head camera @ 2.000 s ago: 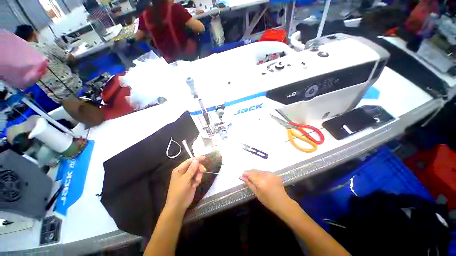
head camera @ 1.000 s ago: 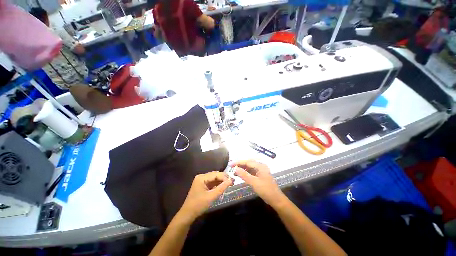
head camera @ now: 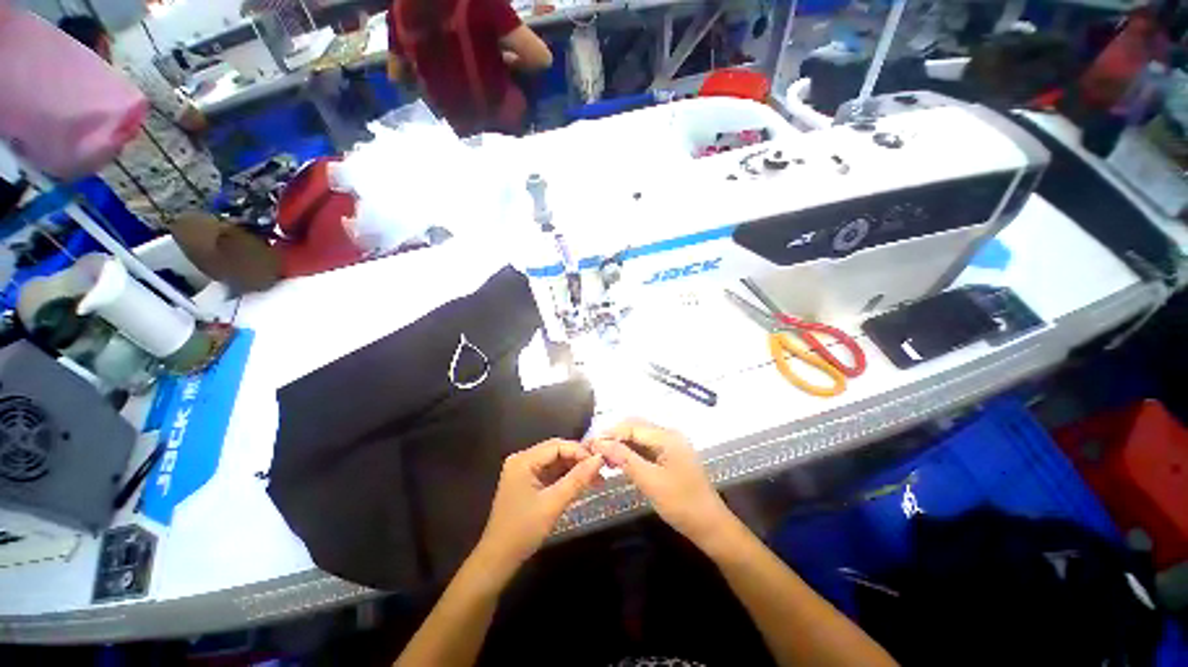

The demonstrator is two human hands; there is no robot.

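Observation:
My left hand [head camera: 537, 485] and my right hand [head camera: 655, 472] meet fingertip to fingertip over the table's front edge, just in front of the needle area. They pinch a tiny white piece [head camera: 602, 456], perhaps a label, mostly hidden by the fingers. The dark cloth [head camera: 417, 430] lies flat left of the needle, its right corner near the fingertips. A thin white loop [head camera: 469, 364] lies on the cloth. The presser foot area [head camera: 573, 319] of the white sewing machine [head camera: 678, 267] is brightly lit, so its detail is washed out.
Dark snips [head camera: 683, 383] lie right of the needle. Red and orange scissors [head camera: 805, 352] and a black flat rectangle [head camera: 941, 328], maybe a phone, lie by the machine base. A blue crate [head camera: 964, 469] with dark cloth stands at right. Another machine is at left. A person in dark red [head camera: 456, 59] is behind.
Two seconds ago my hands were apart, the left holding a narrow white strip over the cloth. They have come together at the table edge and remain there since one second ago.

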